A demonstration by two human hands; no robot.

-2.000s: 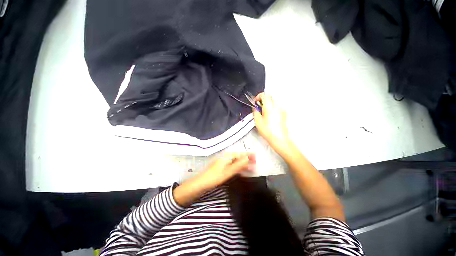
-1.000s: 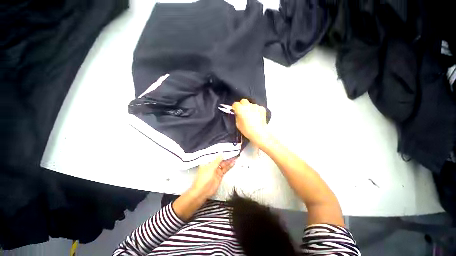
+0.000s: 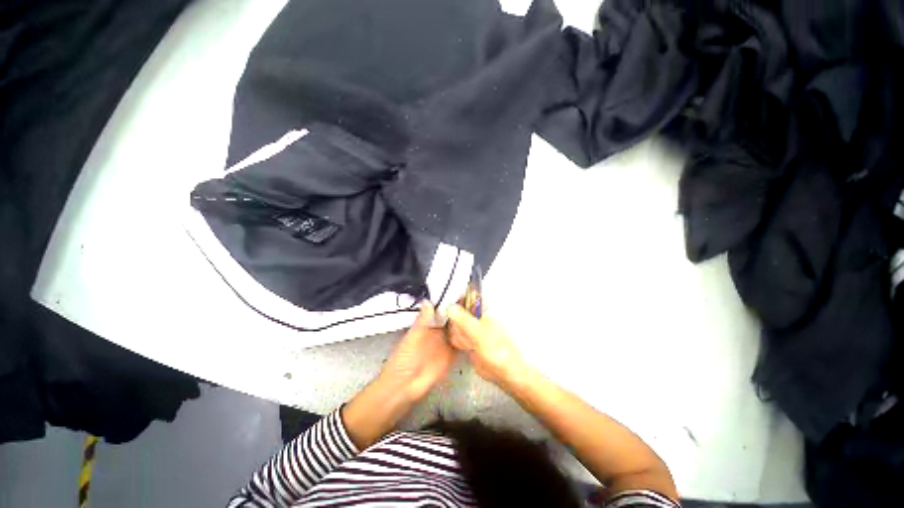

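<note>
Dark trousers (image 3: 456, 149) lie spread on the white table, waist opening toward me. The white waistband lining (image 3: 317, 327) runs along the near edge, and a short part of it is turned up at the right. My left hand (image 3: 421, 352) pinches the waistband at that corner. My right hand (image 3: 481, 342) is beside it, nearly touching, with its fingers at the waistband edge. It holds thread snips (image 3: 476, 290), whose blades point away from me; the handles are mostly hidden.
Dark garments are heaped on the right (image 3: 793, 218) and more dark cloth hangs at the left (image 3: 59, 198). The white table's (image 3: 615, 298) edge curves along the near left. Yellow-and-black floor tape (image 3: 87, 471) shows at the lower left. Dark hair hangs at the bottom centre.
My right hand has moved from inside the waist opening down to the near right corner, beside my left hand. The waistband lining there is now turned up. The right garment heap sits lower in view.
</note>
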